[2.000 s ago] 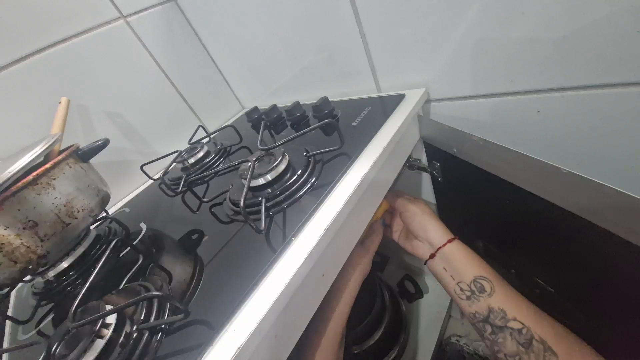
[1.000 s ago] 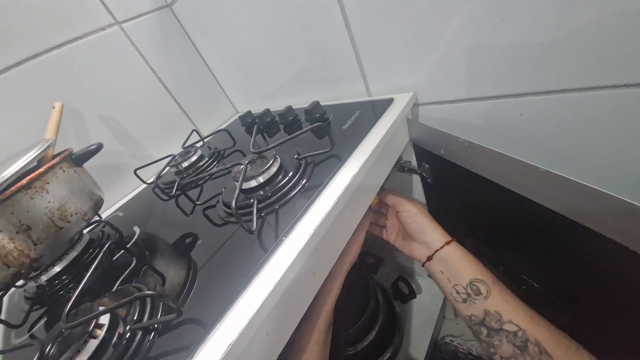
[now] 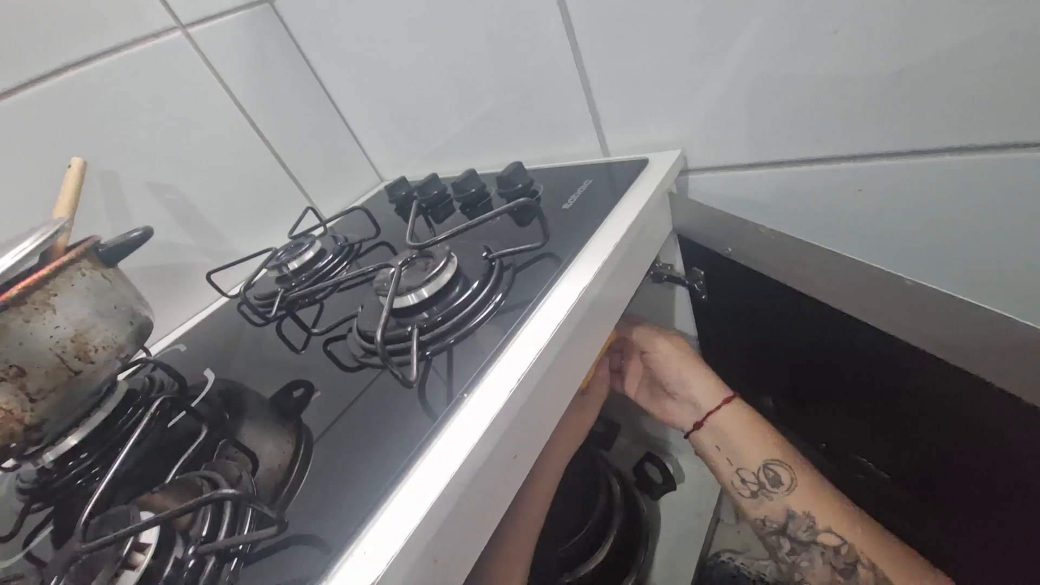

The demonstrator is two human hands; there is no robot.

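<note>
Both hands are together under the white front edge of the countertop (image 3: 520, 390), which carries a black glass gas cooktop (image 3: 601, 183). My right hand (image 3: 662, 374), with a red cord bracelet (image 3: 709, 416) at the wrist, has its fingers curled at a yellow-orange object (image 3: 599, 363); its fingertips are hidden by the edge. My left hand (image 3: 597, 390) reaches up beside it from below, touching the same object, mostly hidden behind the counter edge. What the object is cannot be told.
A stained metal pot (image 3: 73, 349) with a lid and a wooden handle stands on a left burner. Dark pots (image 3: 601, 512) sit inside the cabinet below my hands. A metal hinge (image 3: 678, 276) joins the open dark cabinet door (image 3: 812, 406) at the right. Tiled walls stand behind.
</note>
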